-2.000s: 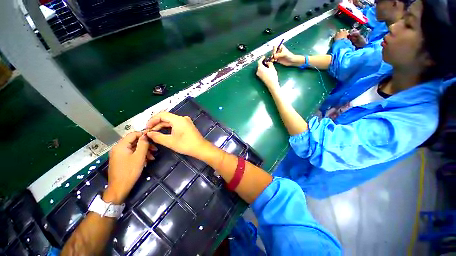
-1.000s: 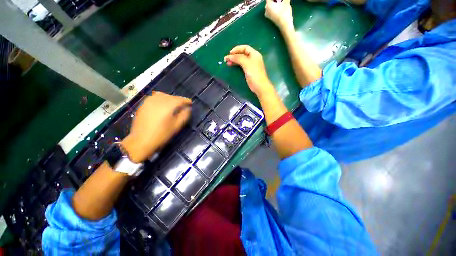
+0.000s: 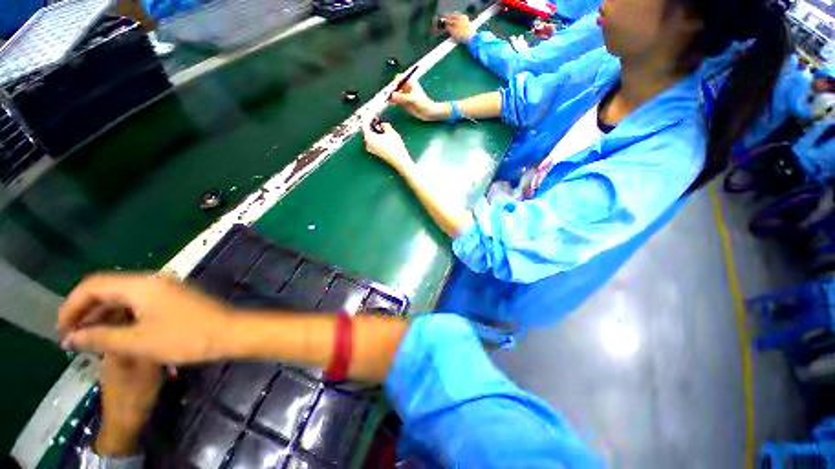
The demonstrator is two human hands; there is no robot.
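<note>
My right hand, with a red band at the wrist, is at the lower left over the tray, its fingers curled and blurred. It may pinch something tiny at the fingertips, but I cannot tell. My left hand is mostly hidden below and behind it; its fingers and anything in them do not show. The black blister tray lies under my hands and right forearm, with glossy square pockets. A few pockets near its right corner are partly covered by my arm.
A green conveyor belt carries small dark round units beyond a worn white rail. Stacked black trays stand at the upper left. A neighbouring person in a blue smock works at the right, holding a thin dark stick.
The view has swung toward the neighbour. My right hand has come from the tray's right side across to my left hand, which it now overlaps in view.
</note>
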